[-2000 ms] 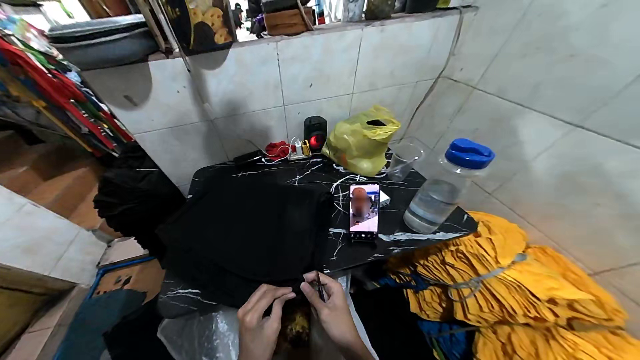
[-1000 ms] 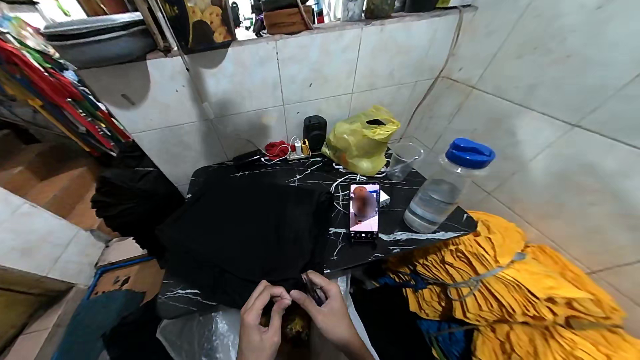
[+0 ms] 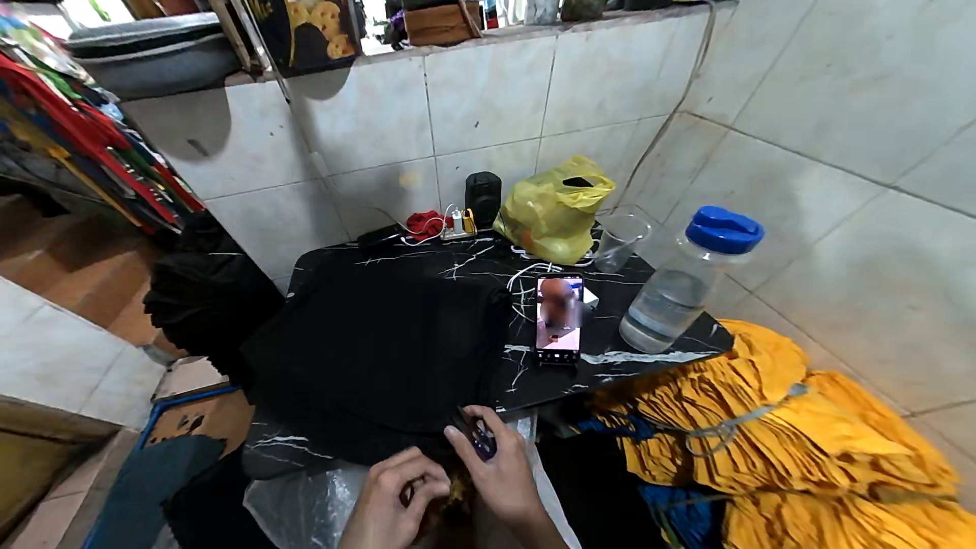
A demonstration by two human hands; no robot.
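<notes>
At the table's near edge, my right hand holds a small dark tool, perhaps thread snips, between thumb and fingers. Close by on its left is my left hand, fingers curled with thumb and fingertips near each other; whether something small is pinched there is not clear. Black fabric lies spread over the left part of the dark marble-patterned table, just beyond both hands. Below the hands is a clear plastic bag. A lit smartphone stands right of the fabric.
A water bottle with a blue lid, a clear plastic cup, a yellow plastic bag, a black speaker and a power strip with cables sit along the back. Tied yellow fabric bundles lie at the right.
My hands were close together at the fabric's edge; now they are farther apart. The dark tool shows more plainly in my right hand.
</notes>
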